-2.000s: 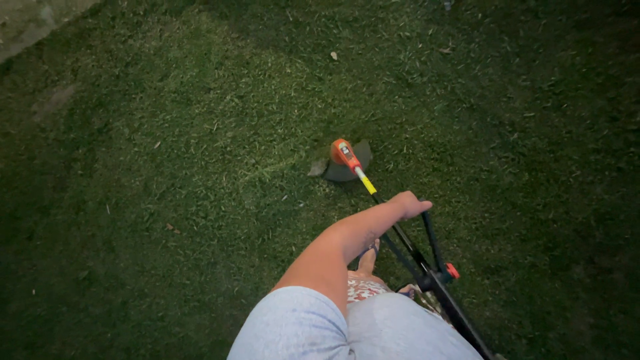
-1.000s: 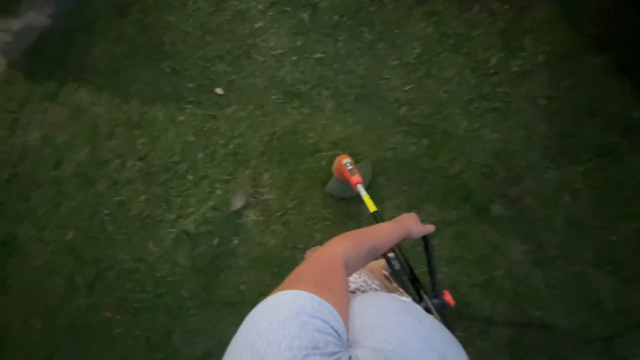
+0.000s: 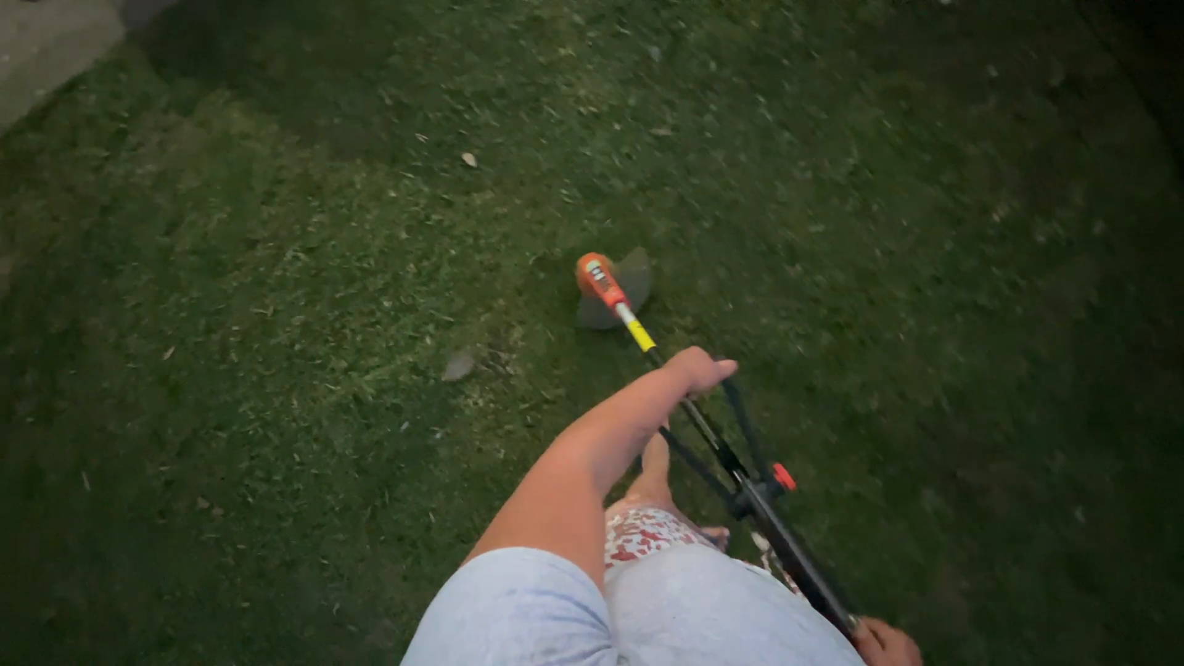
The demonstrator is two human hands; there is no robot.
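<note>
A string trimmer with an orange motor head (image 3: 598,277) and a translucent guard (image 3: 633,279) reaches over the grass ahead of me. Its shaft has a yellow band, then turns black toward my body. My left hand (image 3: 700,371) is closed around the front of the black loop handle (image 3: 743,421), which joins the shaft at a clamp with a red knob (image 3: 784,477). At the lower right edge, my right hand (image 3: 888,643) holds the rear end of the black shaft (image 3: 800,564); part of that hand is cut off by the frame.
Short grass (image 3: 324,388) surrounds me, with a pale leaf (image 3: 469,159) lying beyond the trimmer head and a flat greyish thing (image 3: 458,366) to its left. A paved edge (image 3: 46,55) shows at the top left. My bare leg and foot are below the handle.
My right hand, not visible in the two earlier frames, now shows at the lower right. My left hand keeps its hold on the loop handle. The view has shifted over the grass.
</note>
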